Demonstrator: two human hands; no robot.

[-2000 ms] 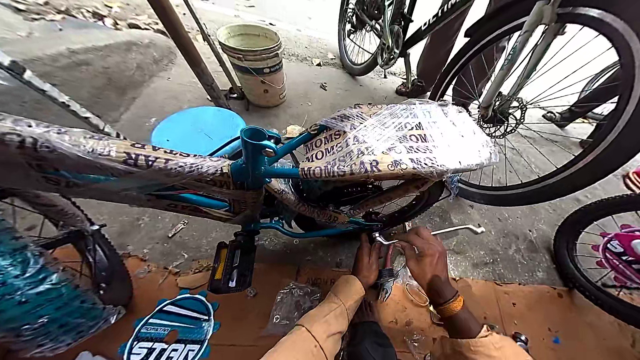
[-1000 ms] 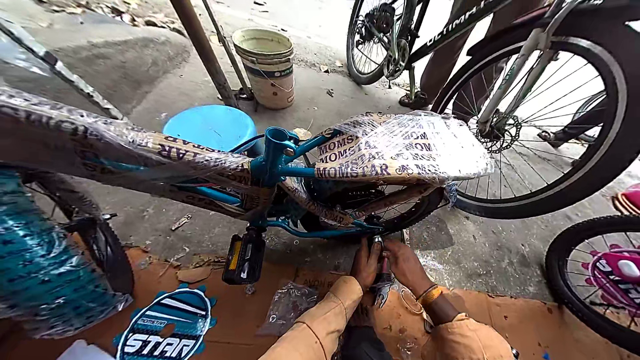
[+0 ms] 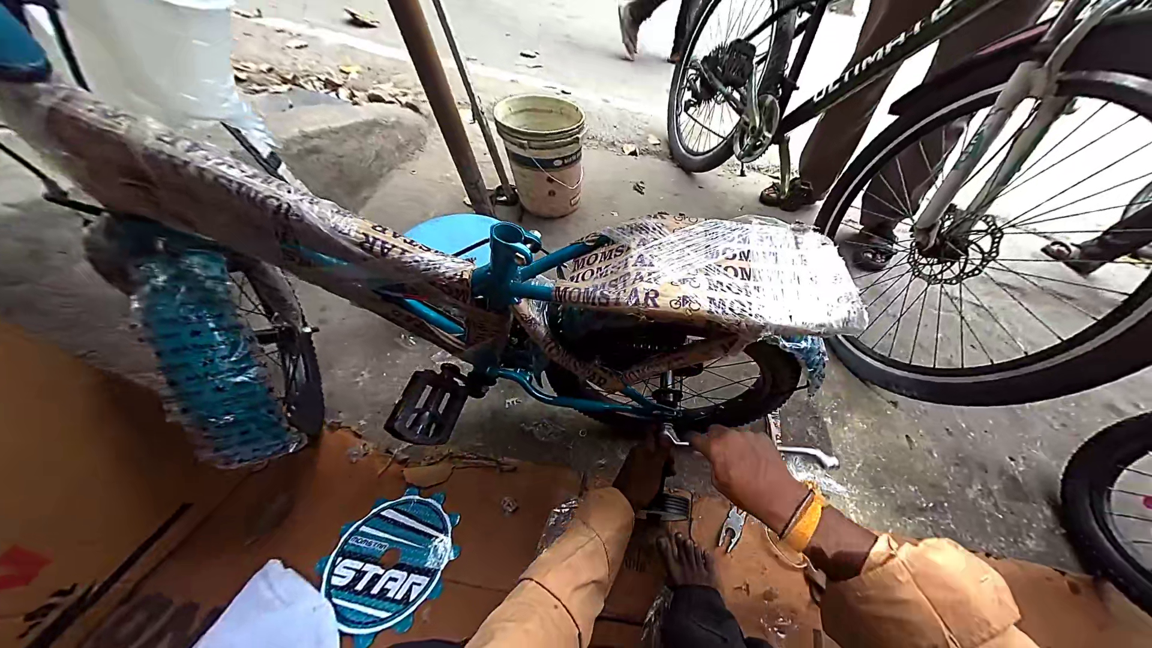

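A blue bicycle frame (image 3: 558,400), partly wrapped in printed paper and plastic film, stands in front of me with its rear wheel (image 3: 774,382) nearest my hands. My right hand (image 3: 742,463) is closed on a silver wrench (image 3: 810,453), whose near end meets the rear axle area. Close against the axle, my left hand (image 3: 643,472) has its fingers mostly hidden; what they hold cannot be made out. Pliers (image 3: 733,528) lie on the cardboard below my right hand. A black pedal (image 3: 427,405) sticks out at the left of the rear wheel.
Cardboard (image 3: 504,558) covers the ground under my hands, with a blue printed disc (image 3: 389,567) on it. Behind the frame are a bucket (image 3: 543,166), a blue round object (image 3: 445,236) and a metal pole (image 3: 441,108). Another bicycle (image 3: 900,378) and people's legs are at the right.
My right hand held the wrench two seconds ago, was beside my left without it plainly showing one second ago, and now grips it again. The pliers, earlier by my left hand, lie on the cardboard.
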